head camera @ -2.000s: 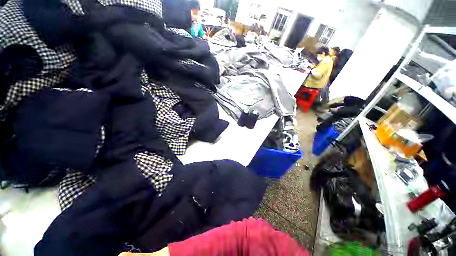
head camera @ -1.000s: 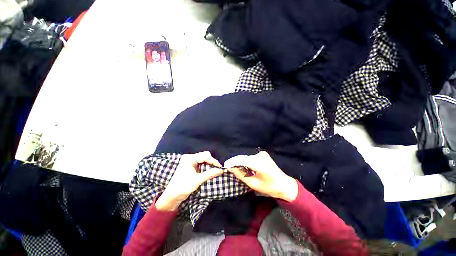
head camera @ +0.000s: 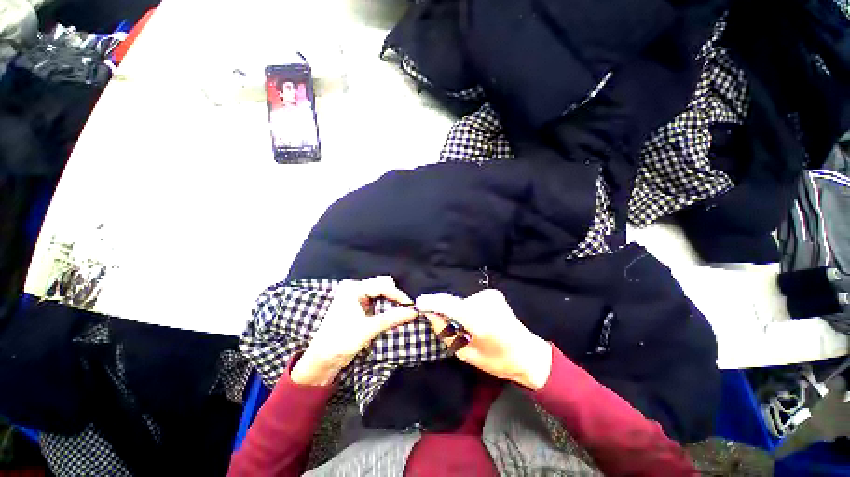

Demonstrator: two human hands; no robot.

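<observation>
A navy padded jacket [head camera: 419,219] lies on the near table edge and over my lap. Its black-and-white checked lining [head camera: 294,321] is turned up in front of me. My left hand [head camera: 349,331] pinches the lining between thumb and fingers. My right hand [head camera: 485,335] meets it fingertip to fingertip at the lining's edge. Small dark snips [head camera: 452,331] show partly within my right hand; the rest is hidden by the fingers. Pale thread ends [head camera: 484,277] lie on the navy cloth.
A lit phone [head camera: 294,116] stands on the white table [head camera: 186,186]. Thread clippings [head camera: 79,279] lie at the left edge. More navy jackets [head camera: 578,56] are heaped behind. A grey striped garment [head camera: 825,214] and dark cuffs [head camera: 809,292] are at right. Blue crate edges [head camera: 746,415] show below.
The view has swung from the room down to the table and my hands. Since one second ago, the right hand has turned slightly, showing more of the snips; both hands remain at the lining.
</observation>
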